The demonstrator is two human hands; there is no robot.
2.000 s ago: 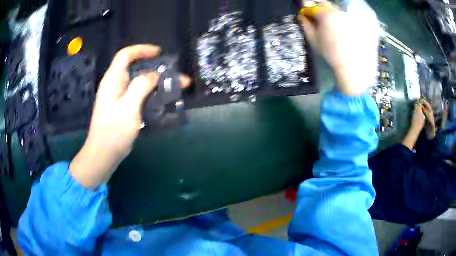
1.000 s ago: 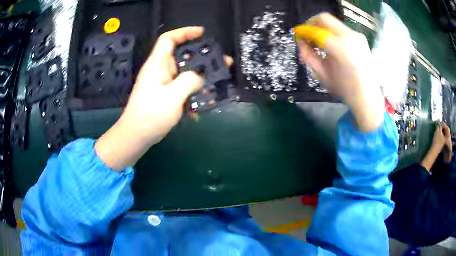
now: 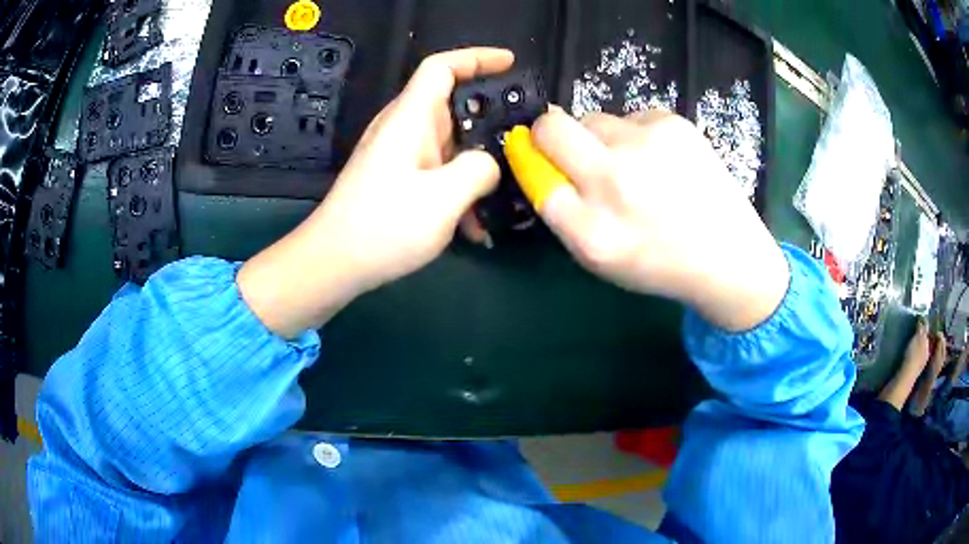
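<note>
My left hand (image 3: 409, 191) holds a black plastic housing (image 3: 492, 109) above the tray's front edge, thumb on its face. My right hand (image 3: 648, 197) is at the housing's right side, with a yellow finger cot (image 3: 534, 170) on one finger pressed against the housing. Whether a small insert is under that fingertip is hidden. The black compartment tray (image 3: 266, 185) lies behind my hands. Small shiny inserts (image 3: 729, 130) lie in its two right compartments, partly covered by my right hand. Another housing (image 3: 278, 101) lies in its left compartment.
A yellow disc (image 3: 303, 14) is at the tray's left. More housings (image 3: 142, 207) and a glossy black sheet (image 3: 43, 80) lie further left. A clear bag (image 3: 847, 154) and a red piece (image 3: 833, 266) are at right, near a tray of parts (image 3: 878, 287). Another person's hands (image 3: 918, 359) are at far right.
My right hand has moved from the insert compartments to the housing in my left hand. The view has shifted, so the tray appears further right.
</note>
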